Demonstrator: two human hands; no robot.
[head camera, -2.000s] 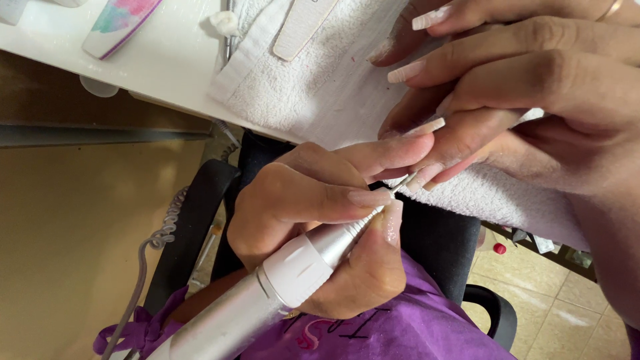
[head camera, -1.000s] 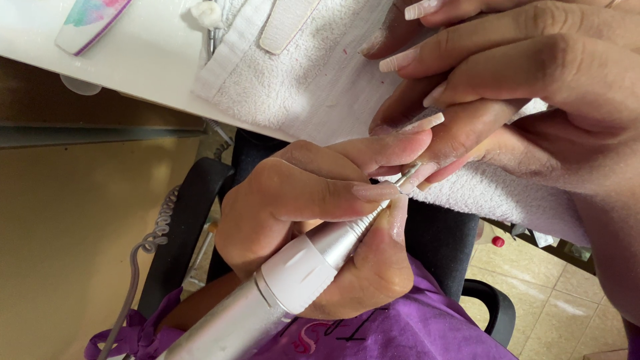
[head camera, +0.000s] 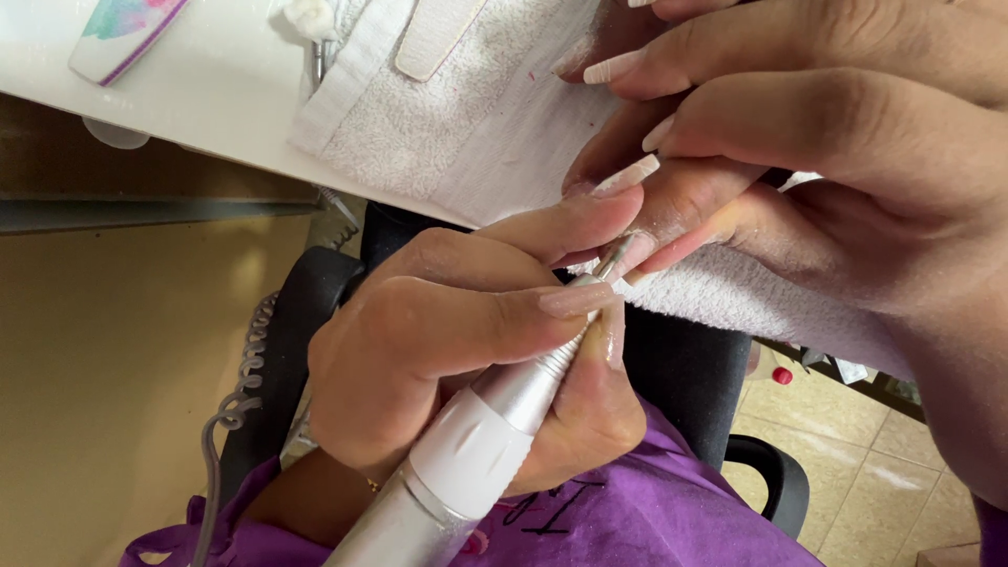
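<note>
My left hand (head camera: 441, 339) grips a silver and white electric nail drill handpiece (head camera: 472, 465) like a pen, and its slim metal bit (head camera: 616, 257) meets a fingernail (head camera: 636, 250) of another person. That person's finger (head camera: 681, 201) is held by my right hand (head camera: 850, 150), with my thumb below it and my fingers above. One long-nailed fingertip of my left hand rests close beside the same finger. Much of the other person's hand (head camera: 618, 146) is hidden behind my right hand. Pale dust lies on the skin around the nail.
A white towel (head camera: 417, 138) covers part of the white table (head camera: 213, 118). A nail file (head camera: 437, 35) lies on it; a colourful nail file (head camera: 126, 31) and a cotton ball (head camera: 311, 17) lie farther left. A coiled cord (head camera: 250, 354) hangs by a black armrest (head camera: 276, 378).
</note>
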